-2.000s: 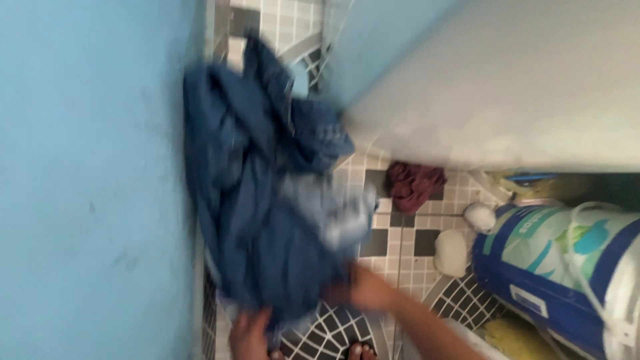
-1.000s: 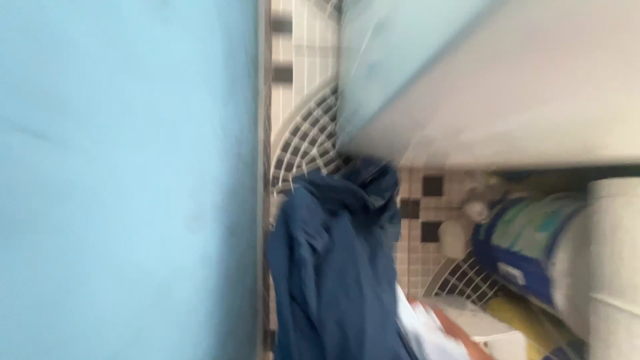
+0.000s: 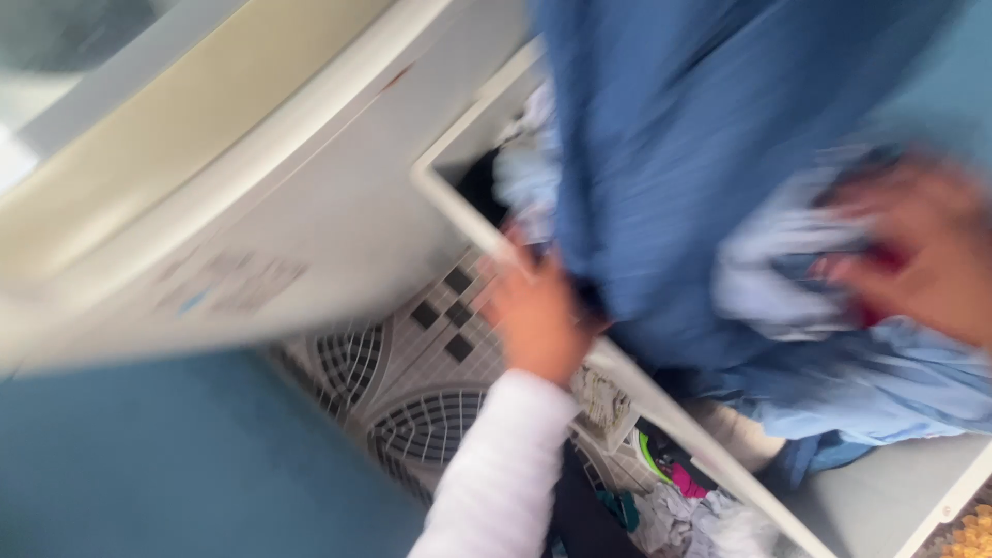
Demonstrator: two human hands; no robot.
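Observation:
A large blue garment (image 3: pixel 666 178) hangs over an open white drawer or bin (image 3: pixel 690 434) that holds clothes. My left hand (image 3: pixel 539 310), in a white sleeve, is at the near rim, against the garment's lower left edge; whether it grips the cloth is unclear. At the right, my right hand (image 3: pixel 907 248) is blurred beside a bunched white and grey cloth (image 3: pixel 783 263), with something red by its fingers. Light blue cloth (image 3: pixel 876 387) lies below that hand, in the container. Pale clothes (image 3: pixel 531 170) fill its far left end.
A large white appliance or tub body (image 3: pixel 310 194) slants across the upper left. Blue wall (image 3: pixel 178 465) lies at the lower left, beside the patterned tiled floor (image 3: pixel 418 372). Loose clothes (image 3: pixel 682 519) and a small basket (image 3: pixel 604 403) are on the floor below the container.
The view has swung strongly. The blue garment, earlier held over the tiled floor, is now over the white container of clothes, with both hands near it.

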